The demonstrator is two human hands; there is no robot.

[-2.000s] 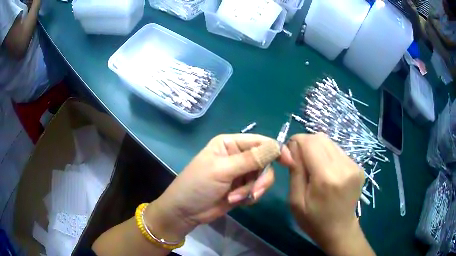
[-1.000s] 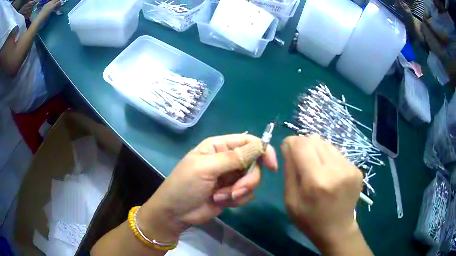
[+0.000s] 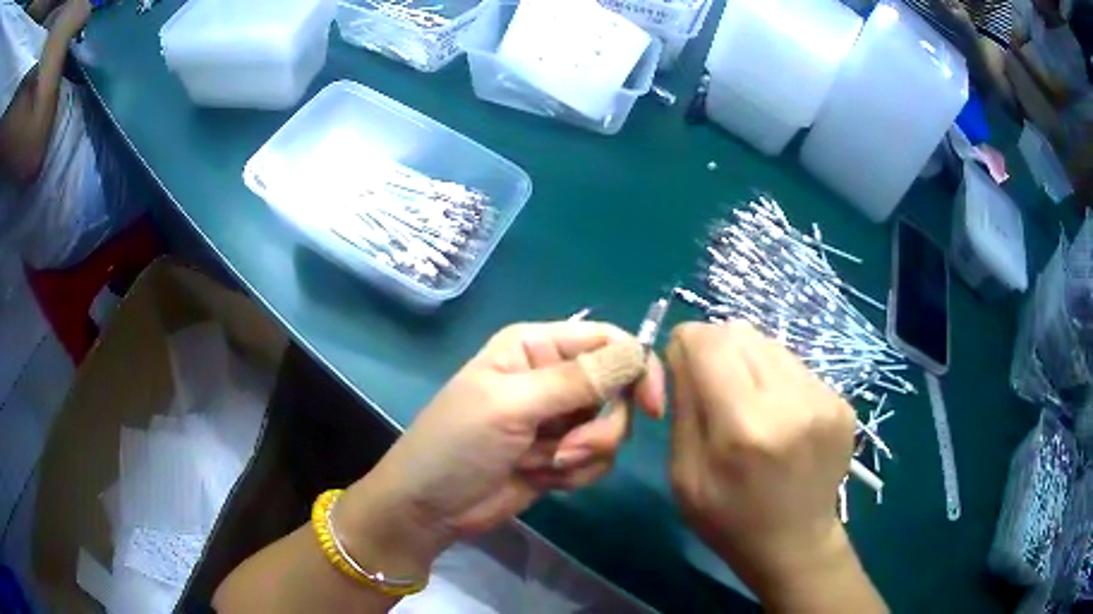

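Note:
My left hand [image 3: 527, 432], with a tan wrap on its thumb, is shut on a slim silver rod [image 3: 653, 319]. The rod's thicker shiny end points up past the thumb. My right hand [image 3: 755, 438] is curled just right of the rod, back of the hand up; its fingertips are hidden. A pale stick end [image 3: 865, 474] shows at its right side; whether the hand holds it is unclear. A heap of silver-white rods [image 3: 797, 294] lies beyond my right hand. More rods lie in a clear plastic tray [image 3: 494, 266] at the left.
A smartphone [image 3: 919, 300] and a narrow pale strip [image 3: 944, 450] lie right of the heap. Frosted boxes [image 3: 881, 114] and open bins [image 3: 563, 90] stand at the back. Bagged rods [image 3: 1037, 498] are far right. A carton [image 3: 72, 480] with white sheets is below the bench edge. Other people sit around.
Both hands have moved slightly left with the rod since the first frame. The right hand's fingers were touching the rod, then drew away; now they are closer to it again. The view has shifted slightly.

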